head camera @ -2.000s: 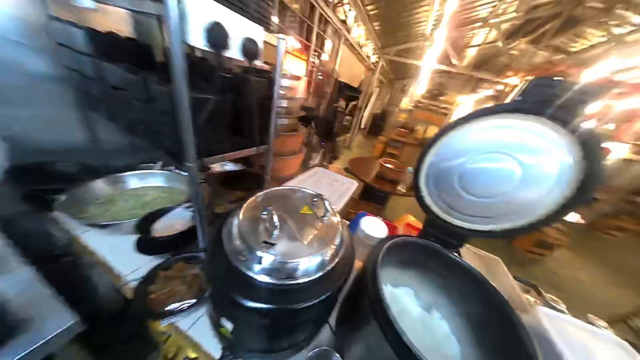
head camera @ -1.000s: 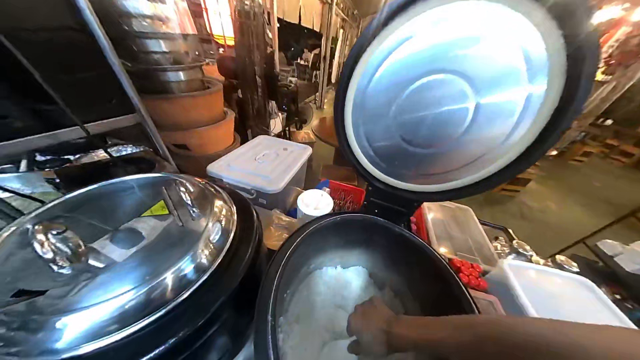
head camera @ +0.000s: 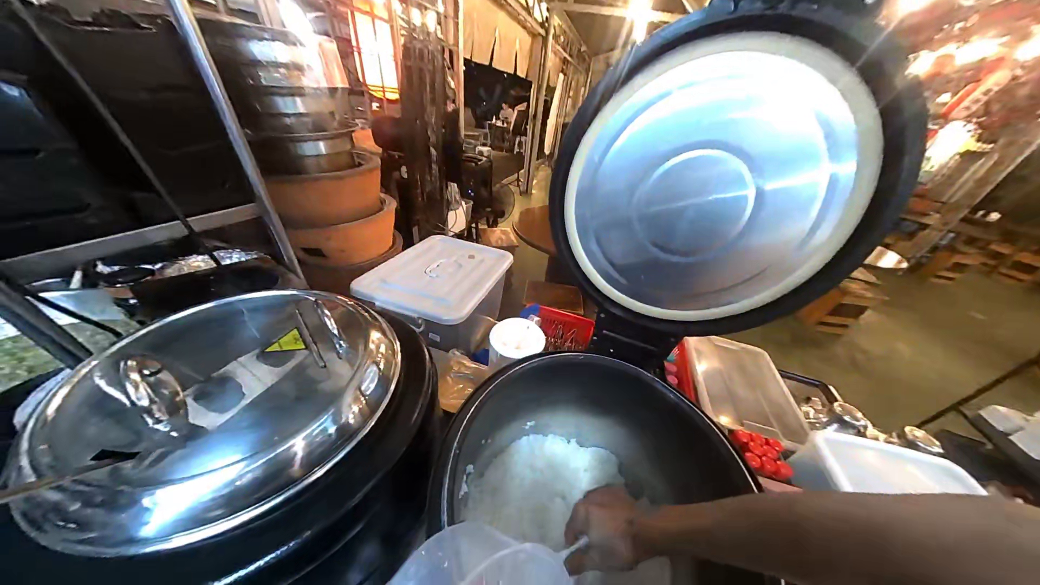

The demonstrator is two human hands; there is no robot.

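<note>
White cooked rice (head camera: 540, 471) lies inside a black round rice cooker (head camera: 682, 406), whose large metal-lined lid (head camera: 715, 187) stands raised behind it. My right hand (head camera: 605, 532) reaches in from the right, down at the rice, with its fingers closed around a thin pale handle. What the handle's far end looks like is hidden. A translucent plastic container (head camera: 487, 561) is at the bottom edge, in front of the rice and close to my right hand; what holds it cannot be seen. My left hand is out of view.
Left of the cooker stands a black soup warmer with a shiny steel lid (head camera: 244, 422). Behind are a lidded plastic box (head camera: 439, 276), a white tub (head camera: 517, 337) and a red basket (head camera: 569, 327). Red-capped items (head camera: 761, 453) and a white plastic bin (head camera: 886, 467) sit at the right.
The view has moved in close to the open cooker. My right hand, absent two seconds ago, is in the cooker in both later frames. The translucent container has come into view at the bottom.
</note>
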